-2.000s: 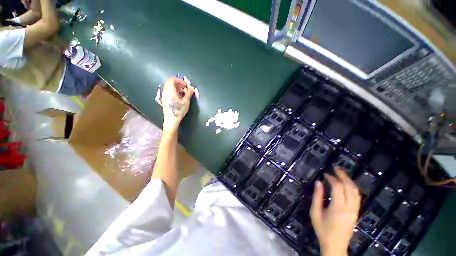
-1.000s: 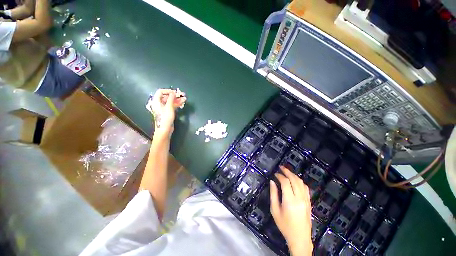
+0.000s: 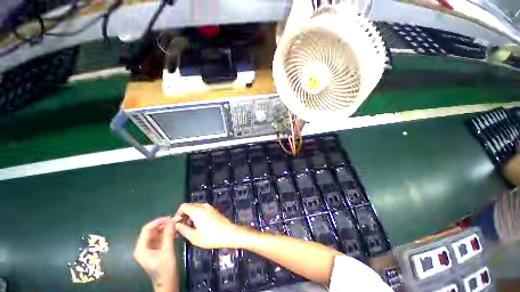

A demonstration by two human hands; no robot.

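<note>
My left hand and my right hand meet at their fingertips over the left edge of the black blister tray. The thumbs and fingers of both hands are drawn together in a pinch. Any small piece between them is too small or hidden to make out. A dark patch shows between my right thumb and fingers, and I cannot tell if it is a held part or the tray behind. Black phone housings lie in rows of tray pockets. A pile of small yellow-cream pieces lies on the green bench at left.
A grey test instrument stands behind the tray, with orange-brown cables at its front. A cream fan stands beside it. Grey trays with white and red items are at lower right. Another black tray is at far right.
The view has swung right. My right hand has left the middle of the tray and come to my left hand. My left hand has left the small-piece pile and is now by the tray's left edge.
</note>
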